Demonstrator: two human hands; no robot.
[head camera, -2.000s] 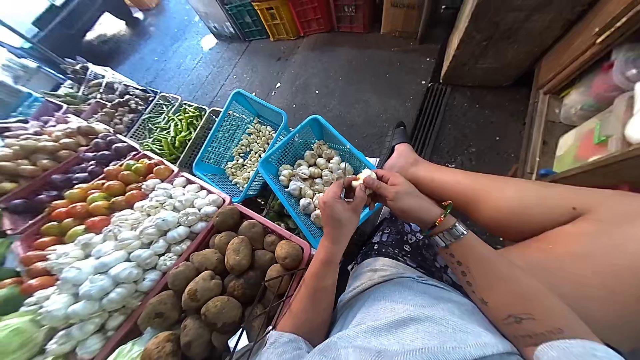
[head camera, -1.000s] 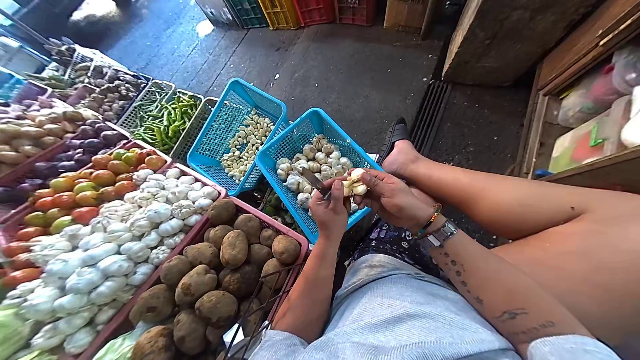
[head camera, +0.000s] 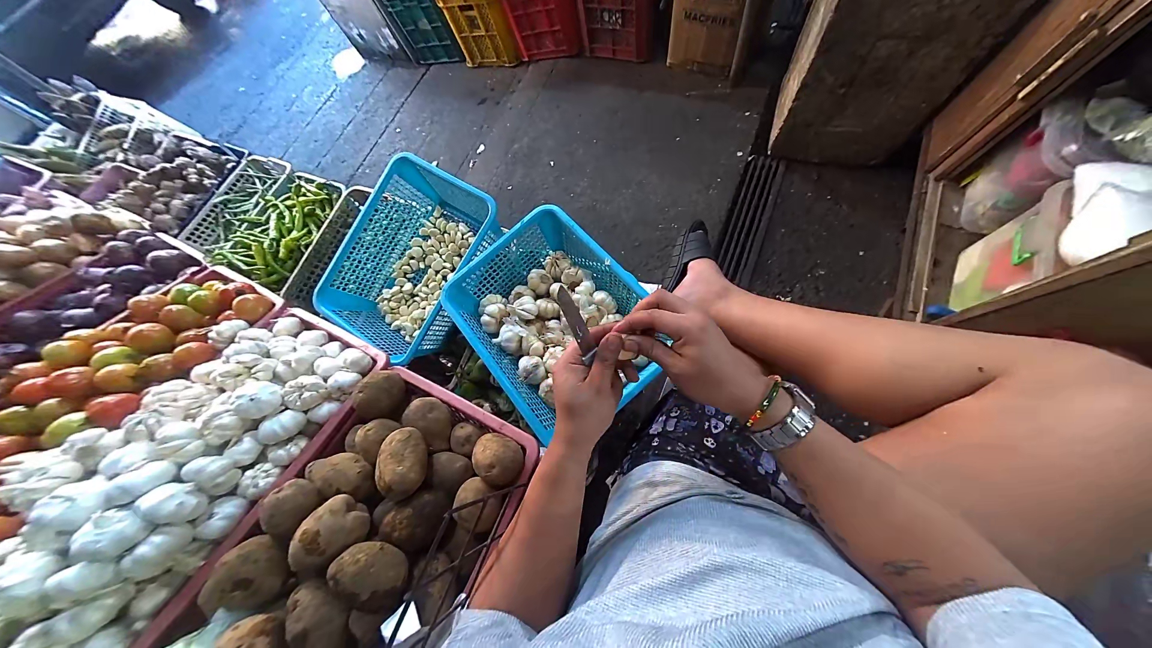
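Observation:
My left hand (head camera: 589, 387) is closed around a small knife (head camera: 576, 319), its blade pointing up and left over the blue basket. My right hand (head camera: 688, 346), with a watch and a beaded bracelet at the wrist, pinches a pale garlic piece (head camera: 630, 346) against the left fingertips. Under and beyond the hands, a blue plastic basket (head camera: 468, 310) holds garlic bulbs (head camera: 526, 310). Another blue basket (head camera: 351, 261), left of it and touching, holds loose peeled garlic cloves (head camera: 423, 270). The fingers partly hide the garlic piece.
Crates of potatoes (head camera: 400, 463), white garlic bulbs (head camera: 211, 472), tomatoes (head camera: 148, 337) and green chilies (head camera: 279, 225) line the left. A floor drain grate (head camera: 754, 216) lies beyond my foot. Plastic crates (head camera: 540, 27) stand at the back, a wooden shelf (head camera: 931, 243) at the right.
Both hands have stayed together over the garlic basket, their fingers shifting around the garlic. The pale garlic plain between the fingers one second ago is now mostly covered by them.

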